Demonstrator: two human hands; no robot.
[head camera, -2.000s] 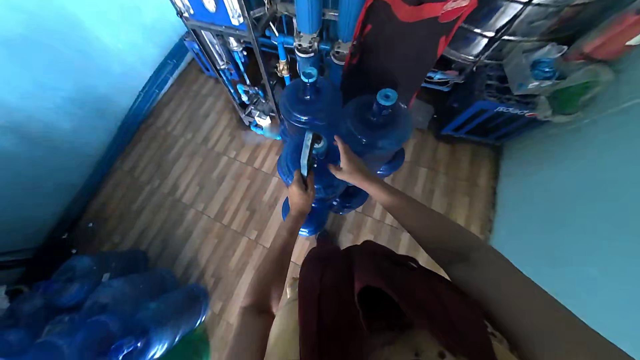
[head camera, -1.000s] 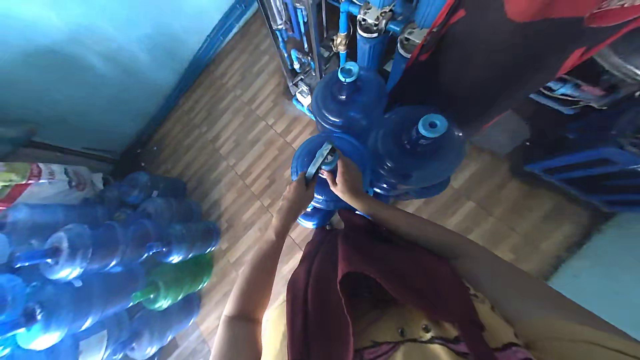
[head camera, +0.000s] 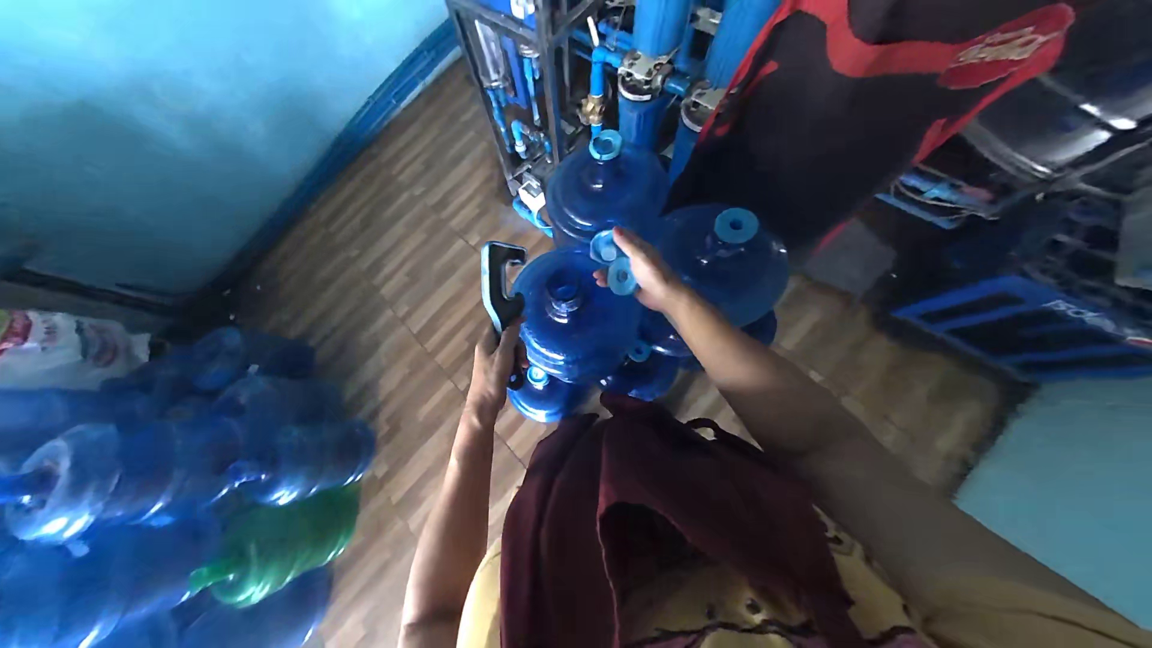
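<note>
My left hand (head camera: 497, 360) grips a black and light-blue hooked hand tool (head camera: 497, 286), probably a cap opener, beside a blue water jug (head camera: 576, 328) whose neck is uncapped. Between the fingers of my right hand (head camera: 643, 274) are two light-blue caps (head camera: 621, 275), held just above that jug's right shoulder. Behind stands a second blue jug (head camera: 598, 193) with a light-blue cap on its neck. A third capped jug (head camera: 720, 265) is at the right, partly behind my right hand. Smaller-looking blue jugs (head camera: 540, 396) show lower down, below the uncapped one.
Blue filter housings and pipes on a metal rack (head camera: 549, 81) stand at the back, beside a black and red cloth (head camera: 810, 117). Many blue jugs (head camera: 180, 459) and a green one (head camera: 288, 540) lie piled at left. A blue crate (head camera: 1008, 315) is at right.
My hands, together at the front jug's neck before, are now apart. The tool has moved left off the neck, and the right hand has lifted away with two caps; the neck now shows bare.
</note>
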